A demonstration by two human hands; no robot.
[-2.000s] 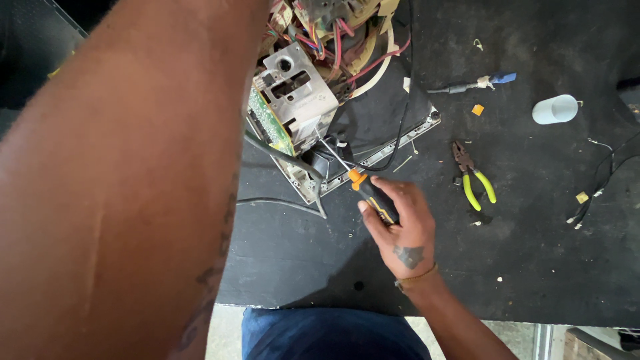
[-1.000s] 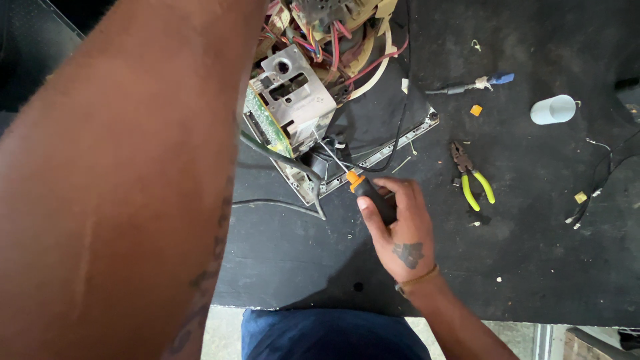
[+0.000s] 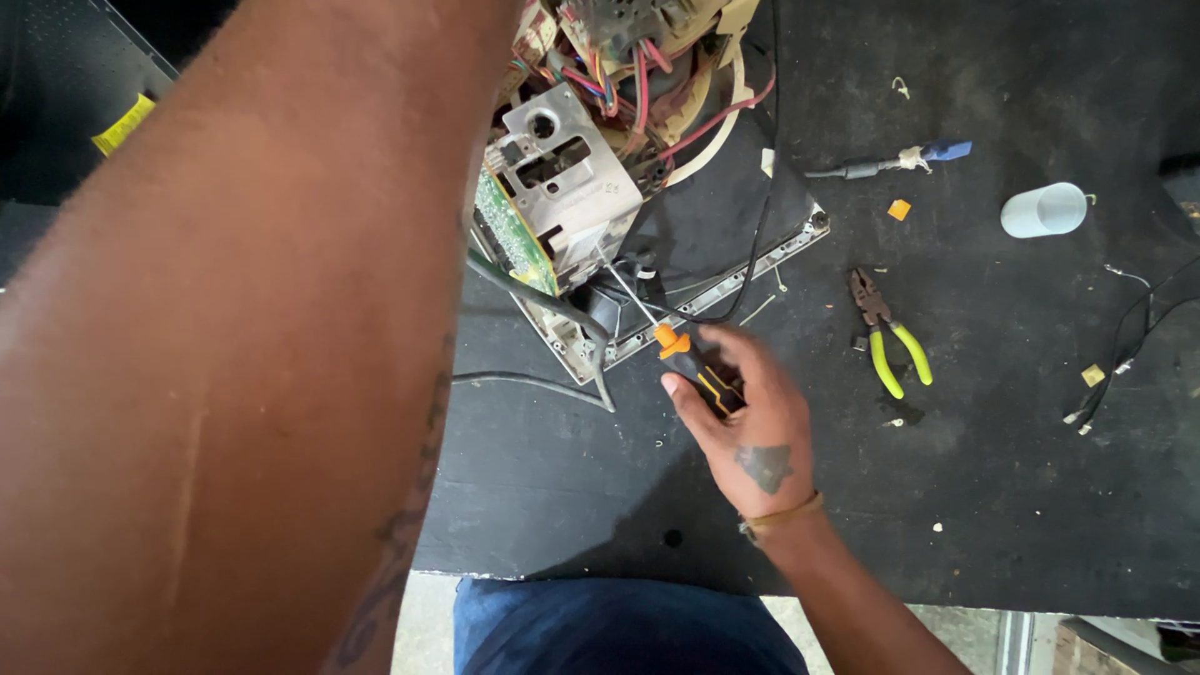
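My right hand (image 3: 755, 422) grips the black and orange handle of a screwdriver (image 3: 675, 345). Its shaft points up and left, with the tip at the lower edge of a stamped metal bracket (image 3: 577, 178). Beside the bracket's left side sits a green circuit board (image 3: 511, 230). Both rest over a metal frame (image 3: 712, 298) lying on the dark table. Above them is a bundle of colored wires (image 3: 642, 89). My left forearm (image 3: 234, 309) crosses the left of the view, while the left hand itself is out of sight.
Pliers with yellow-green handles (image 3: 891, 333) lie right of my right hand. Farther right are a whitish cup (image 3: 1043, 210) on its side and thin black cables (image 3: 1120, 347). A gray cable with a blue end (image 3: 945, 151) lies beyond the pliers. A thick gray cable (image 3: 562, 305) loops across the frame's left part.
The fingers of my right hand have shifted on the screwdriver handle, exposing more of it than a second ago. The screwdriver's tip has stayed at the bracket's lower edge.
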